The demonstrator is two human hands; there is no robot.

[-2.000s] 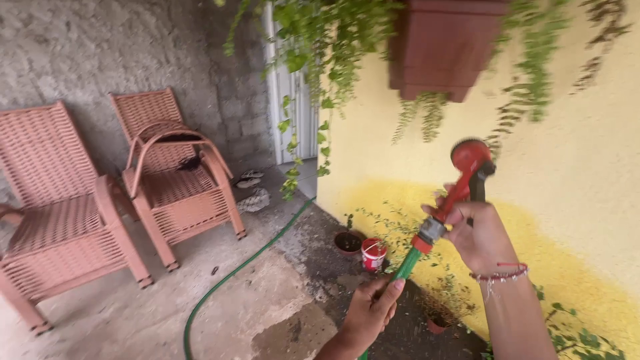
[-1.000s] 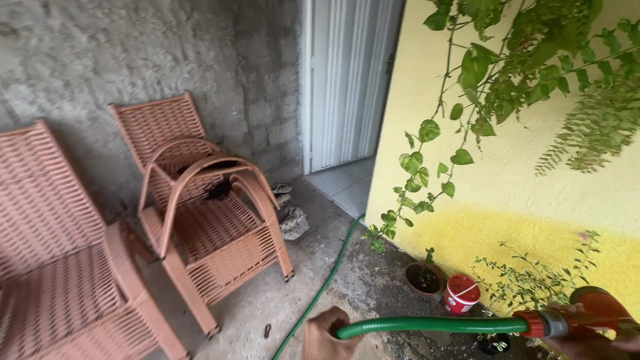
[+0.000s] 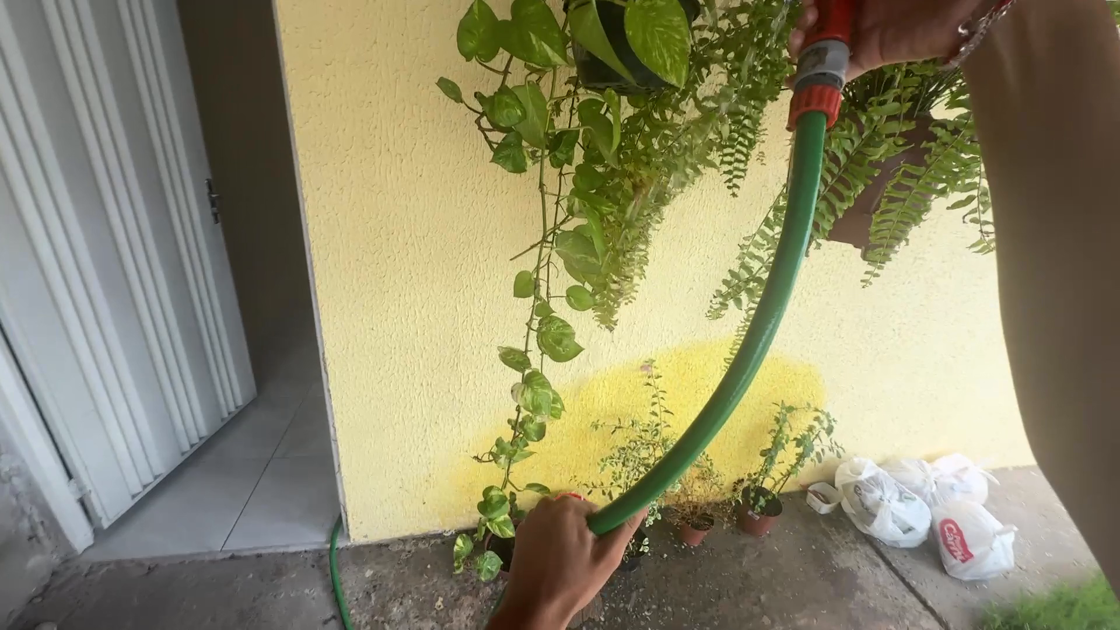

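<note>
A green garden hose (image 3: 752, 350) curves upward from my left hand (image 3: 569, 551), which is closed around it low in the view. At the top right my right hand (image 3: 901, 35) grips the red hose nozzle (image 3: 827, 22), whose upper part is cut off by the frame edge. A grey and red connector (image 3: 818, 83) joins nozzle and hose just below that hand. Beside the nozzle hang a trailing pothos (image 3: 534, 350) in a black pot (image 3: 621, 70) and a fern (image 3: 910, 184) in a brown planter (image 3: 862, 210).
Small potted plants (image 3: 759, 507) stand along the foot of the yellow wall (image 3: 411, 306). Knotted white plastic bags (image 3: 884, 503) lie on the concrete floor at the right. A white metal door (image 3: 122, 245) stands ajar at the left, with more hose (image 3: 337, 577) on the floor near its threshold.
The view has swung right, away from the woven chairs. My right hand has raised the nozzle to the hanging plants; one second ago it was low at the right. My left hand still holds the hose.
</note>
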